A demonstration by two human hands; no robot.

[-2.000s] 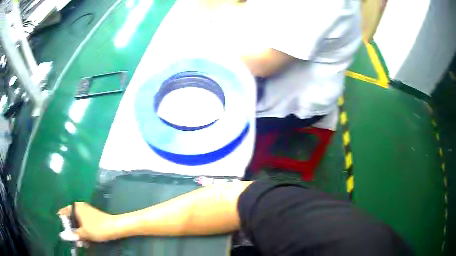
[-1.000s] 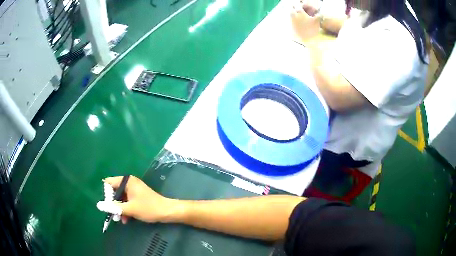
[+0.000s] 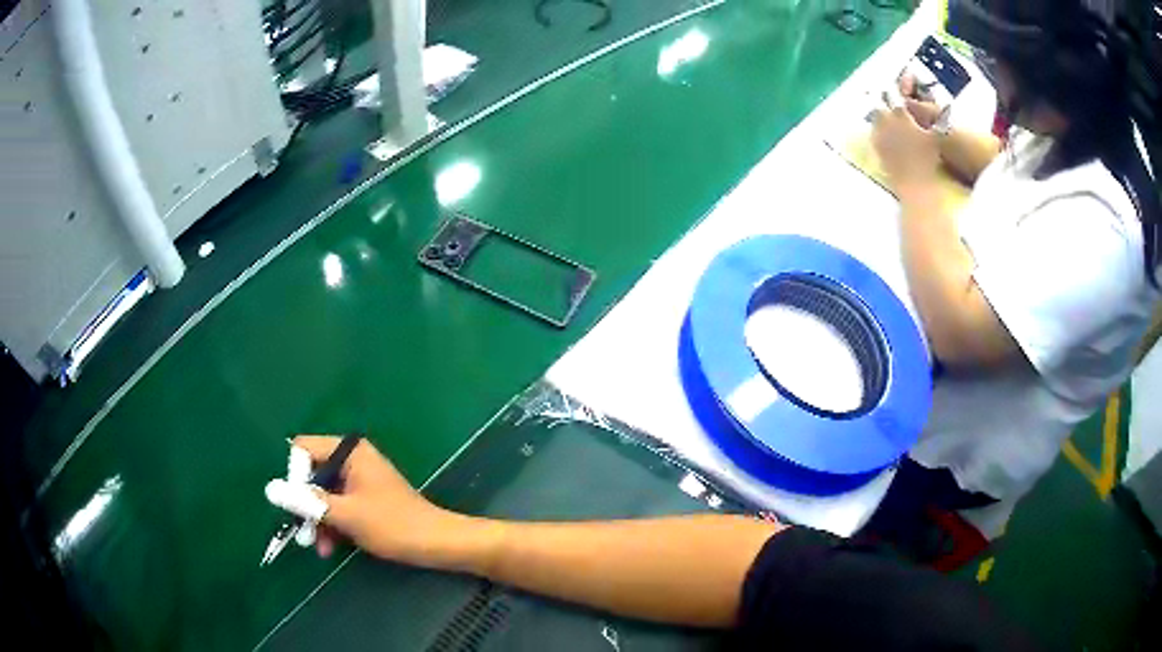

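Note:
My right hand [image 3: 363, 503], with white finger cots, holds dark-handled tweezers [image 3: 338, 469] over the green belt. Their pale tips point down and to the left. My left hand is not in view. A black phone frame [image 3: 520, 276] with a camera block at its left end lies on the green belt, above and to the right of my right hand and apart from it. A strip with rows of dark bars [image 3: 469, 622] lies on the dark mat [image 3: 599, 478] at the bottom, partly hidden by my forearm.
A blue reel [image 3: 777, 420] stands on the white surface [image 3: 644, 357] at right. Another person [image 3: 1083, 255] sits beyond it, hands over that surface holding a dark item. A white post [image 3: 401, 77] and a pale cabinet [image 3: 191, 127] stand across the belt at upper left.
The view has swung left, so the frame, reel and other person appear farther right and lower. My right hand still holds the tweezers. The phone frame stays on the belt.

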